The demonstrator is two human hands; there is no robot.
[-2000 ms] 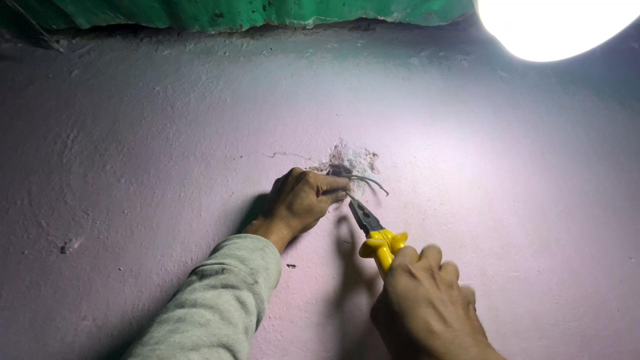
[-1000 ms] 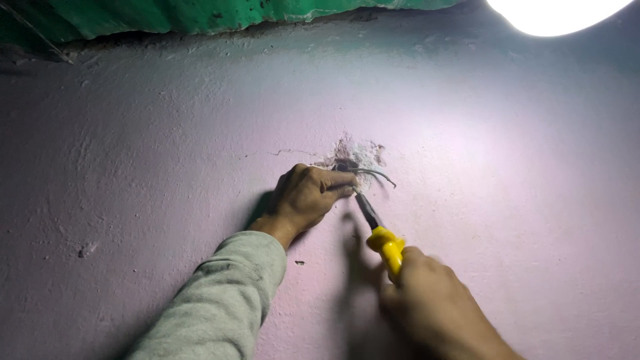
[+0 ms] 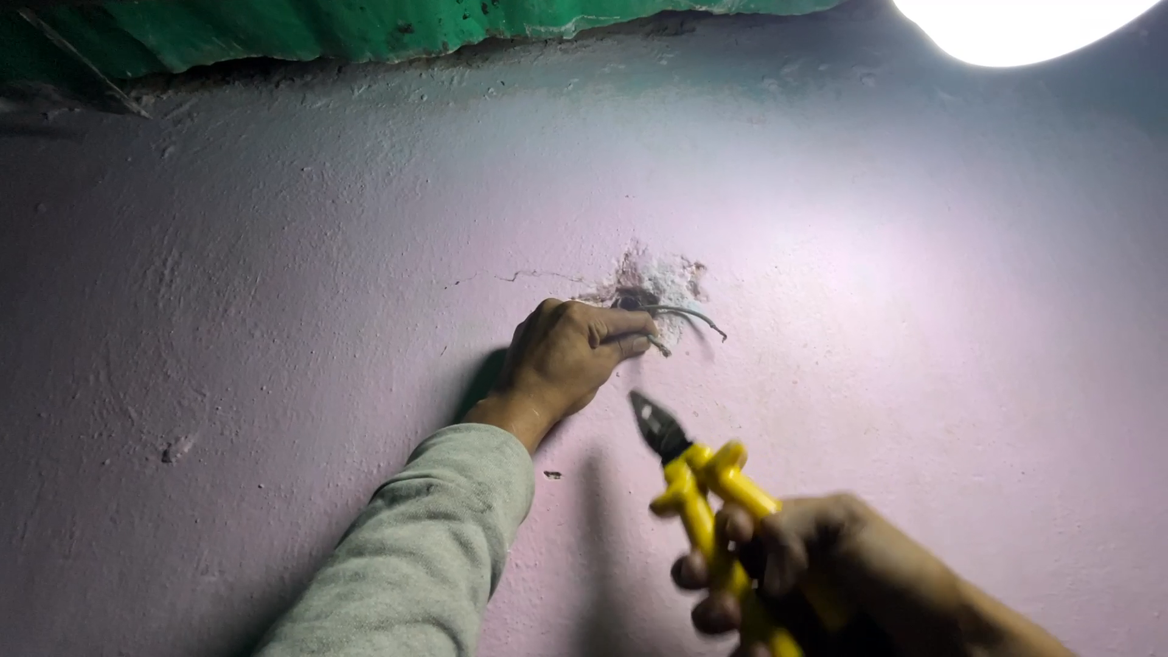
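My left hand [image 3: 575, 351], in a grey sleeve, pinches an electrical wire [image 3: 660, 346] between thumb and finger, its short end poking out past the fingertips. A second wire [image 3: 689, 313] comes out of a rough hole [image 3: 636, 297] in the plaster just above and curves to the right, untouched by the fingertips as far as I can see. Below and to the right, my right hand [image 3: 803, 557] holds combination pliers [image 3: 703, 493] with yellow insulated handles. Their dark jaws point up and left, apart from both wires.
Chipped plaster [image 3: 671, 283] surrounds the hole in the pink painted wall [image 3: 867, 392]. Green corrugated sheeting [image 3: 365, 27] runs along the top left. A bright lamp [image 3: 1013, 23] glows at the upper right. A small chip [image 3: 552, 474] marks the wall below my left wrist.
The pliers have moved down, away from the wire end, and their handles have turned and spread. My left hand keeps its pinch near the hole.
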